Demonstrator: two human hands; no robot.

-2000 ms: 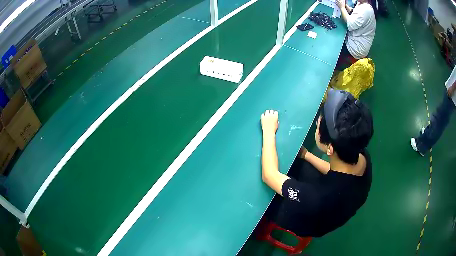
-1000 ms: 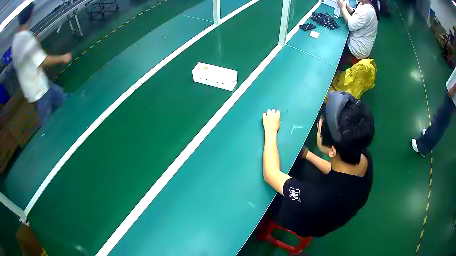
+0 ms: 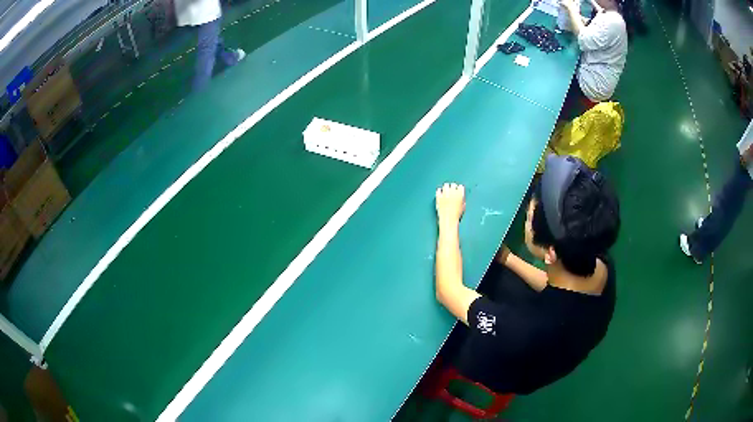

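Note:
Neither of my hands is in the picture. A white product box [image 3: 342,143] lies on the green conveyor belt [image 3: 272,198], close to the inner white edge rail. Its top is plain white with a small orange-brown mark near one end, and small dark marks run along its side. The green-topped bench [image 3: 363,272] runs beside the belt. No hand touches the box.
A person in black [image 3: 537,321] sits on a red stool [image 3: 466,394], one forearm on the bench. Farther are a yellow bag [image 3: 588,136], small dark parts [image 3: 540,36] and a seated person in white [image 3: 603,49]. Brown cartons [image 3: 35,189] stand left. Two other people are partly visible.
The white box has moved along the belt, towards the lower left of the picture. A walking person appeared at the far left and has moved to the upper left. The seated person's arm has hardly moved.

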